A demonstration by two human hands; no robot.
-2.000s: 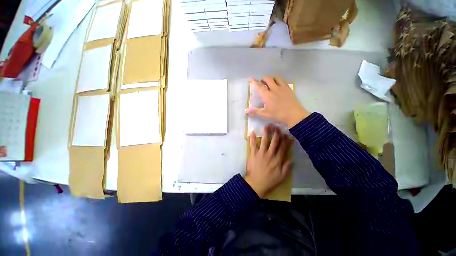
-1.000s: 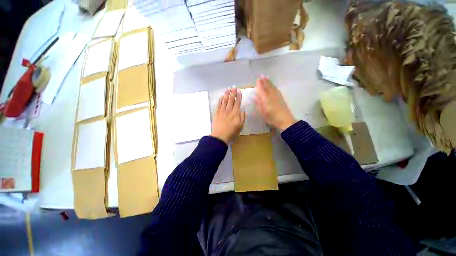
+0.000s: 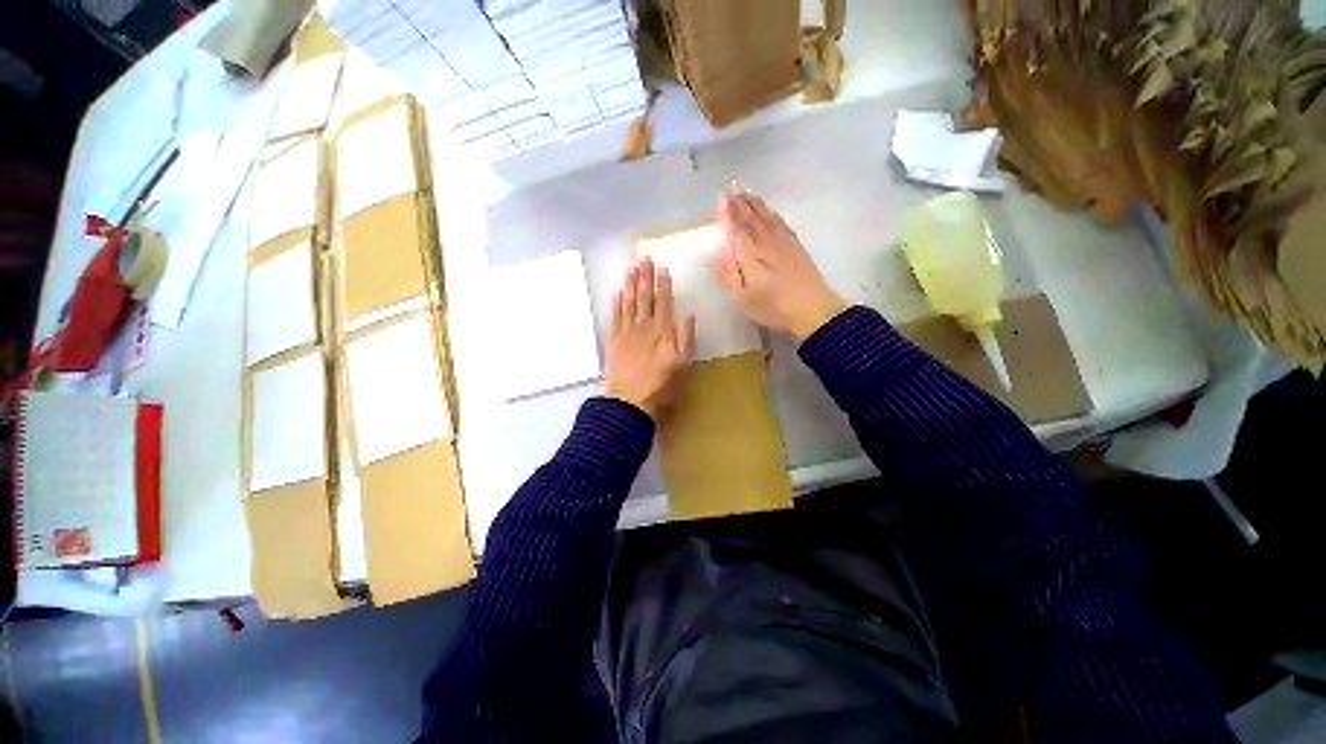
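A white pad (image 3: 704, 298) lies on the far half of a tan kraft cover (image 3: 726, 436) on the grey mat (image 3: 829, 175). The cover's near half is bare and reaches the table's front edge. My left hand (image 3: 649, 332) lies flat with fingers extended on the pad's left side. My right hand (image 3: 774, 265) lies at the pad's right side, fingers extended and close together. Neither hand grips anything. A single white pad (image 3: 547, 324) lies left of my left hand. The glue bottle (image 3: 953, 257) lies at the right, its nozzle over brown scrap cardboard (image 3: 1044, 358).
Two long columns of overlapping glued pieces (image 3: 397, 385) lie at left. Stacked white pads (image 3: 538, 73) and a kraft-wrapped stack (image 3: 742, 55) stand at the back. A crumpled paper (image 3: 945, 150) and a brown paper bundle (image 3: 1149, 160) are at right. A calendar (image 3: 85, 477) is far left.
My left hand has moved from the cover's near half to the pad's left side, and my right hand to its right side. The near half is uncovered. The camera view has shifted.
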